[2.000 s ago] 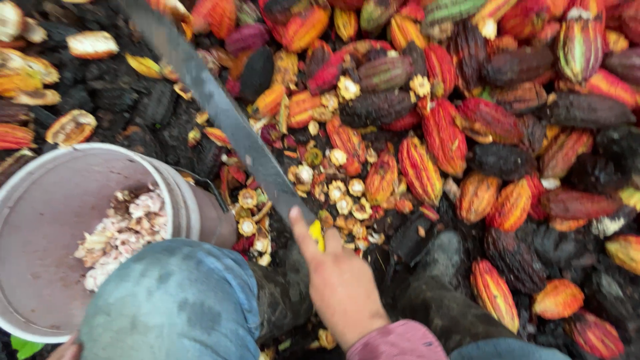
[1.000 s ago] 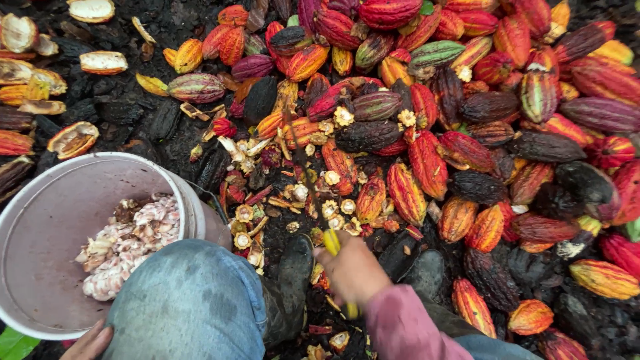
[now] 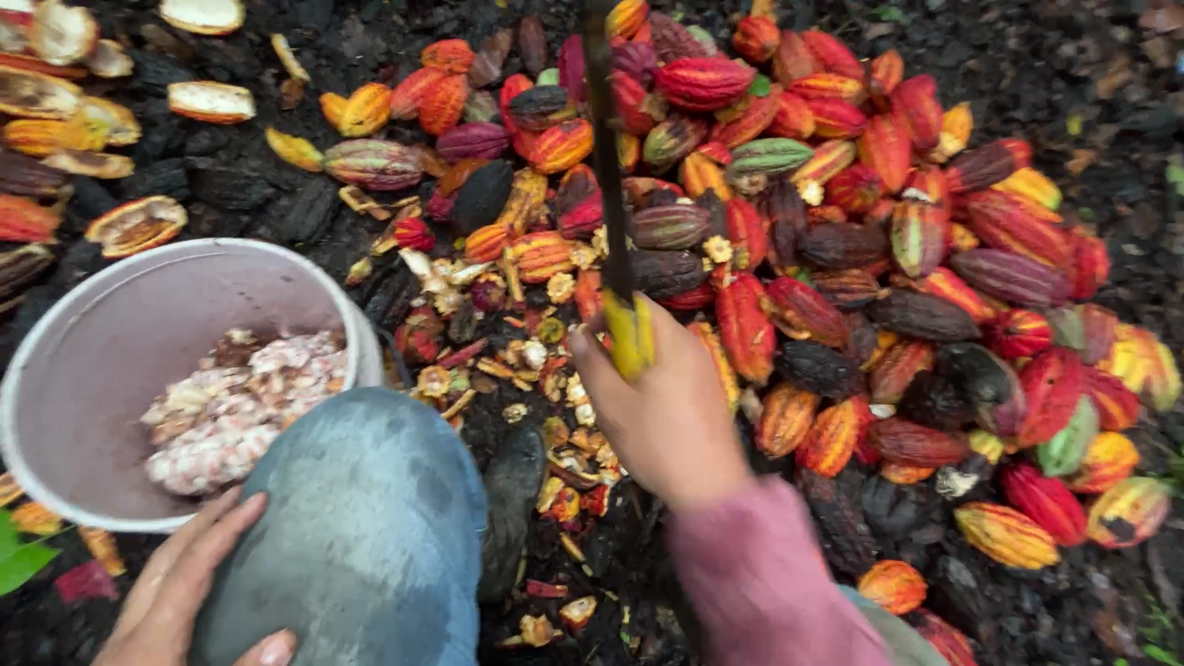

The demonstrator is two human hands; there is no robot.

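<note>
My right hand [image 3: 666, 407] grips the yellow handle of a machete [image 3: 606, 166], whose dark blade points away from me over the pile of cacao pods [image 3: 786, 231]. The hand is slightly blurred, above cut pod scraps [image 3: 546, 370]. At the lower left my left hand [image 3: 190, 592] rests against my knee in worn blue jeans [image 3: 351, 527], fingers spread, holding nothing. Beside that knee a whitish plastic bucket [image 3: 83, 370] tilts toward me, with wet, pale cacao beans [image 3: 240, 407] inside. The knee hides part of its rim.
Opened cacao husks [image 3: 139, 227] lie on the dark, littered ground at the upper left. A dark boot [image 3: 513, 499] stands between the knee and the scraps. Green leaves [image 3: 18, 555] show at the left edge. Single pods [image 3: 893, 585] lie near my right sleeve.
The machete blade slanted to the upper left two seconds ago; now it points nearly straight away from me. More of my left hand shows on the knee than before.
</note>
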